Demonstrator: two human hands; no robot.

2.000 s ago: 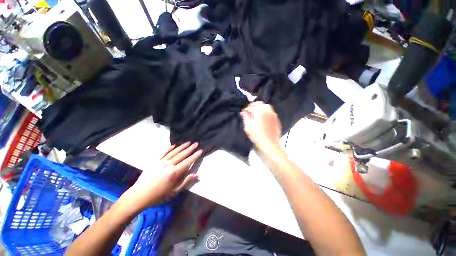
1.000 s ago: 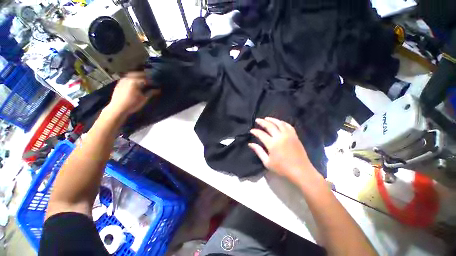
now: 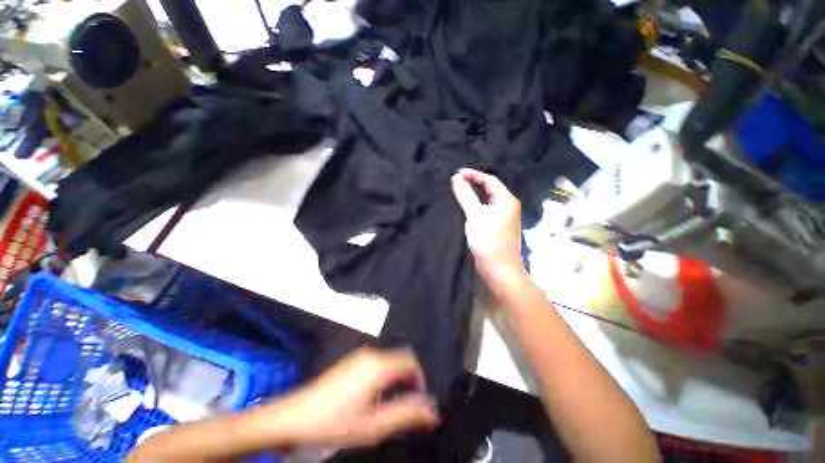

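Note:
Black garment pieces (image 3: 389, 181) lie spread over the white table (image 3: 244, 217), and one strip hangs over its front edge. My right hand (image 3: 491, 220) is on the cloth left of the sewing machine, its thumb and finger pinching the fabric. My left hand (image 3: 384, 393) is blurred, low at the front edge beside the hanging strip; whether it holds cloth cannot be told. A small white patch (image 3: 363, 239) shows amid the black cloth.
The off-white sewing machine head (image 3: 633, 181) stands at right, with a red-orange ring (image 3: 696, 307) below it. A blue basket (image 3: 118, 316) with pale items is at lower left. A second machine (image 3: 118, 63) is at upper left, and a red basket (image 3: 25, 231) at far left.
My left hand has come from the cloth at upper left down to the front edge. My right hand has moved farther back and now pinches. A black strip now hangs over the edge.

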